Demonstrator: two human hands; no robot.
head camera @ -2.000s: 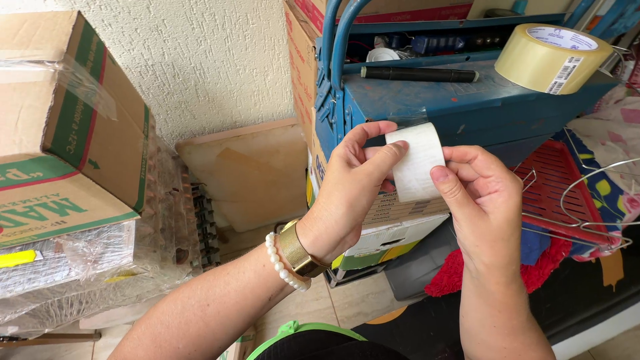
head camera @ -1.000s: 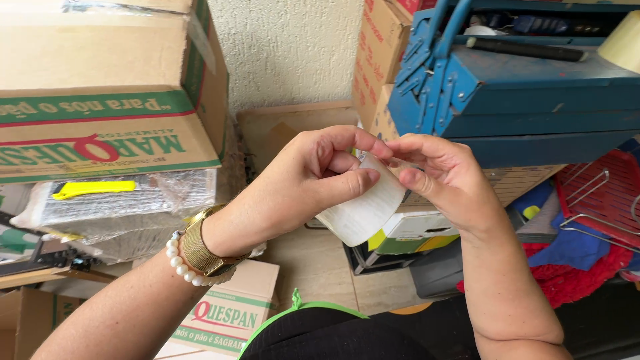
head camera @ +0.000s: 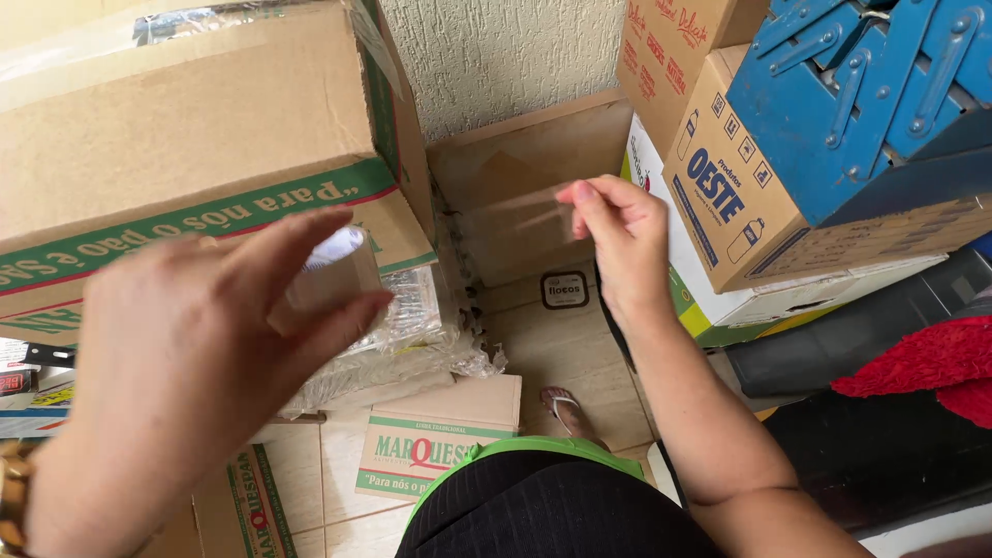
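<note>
My left hand (head camera: 194, 325), blurred, grips a roll of clear adhesive tape (head camera: 337, 267) between thumb and fingers, in front of the large cardboard box (head camera: 194, 101) on the left. My right hand (head camera: 620, 232) is at the middle, its thumb and index finger pinching the free end of the tape. A see-through strip of tape (head camera: 511, 209) stretches from near the roll toward my right fingertips; part of it is hard to make out against the background.
Plastic-wrapped goods (head camera: 411, 318) lie under the left box. A blue metal toolbox (head camera: 868, 101) rests on stacked cardboard boxes (head camera: 728, 170) at right. A flat cardboard panel (head camera: 535, 170) leans at the wall. Below are a smaller box (head camera: 442, 457), a sandaled foot (head camera: 562, 407) and a red cloth (head camera: 922, 364).
My hands have moved apart, where they were together at the roll a second ago, and a strip of tape now spans between them. The view has swung left and down.
</note>
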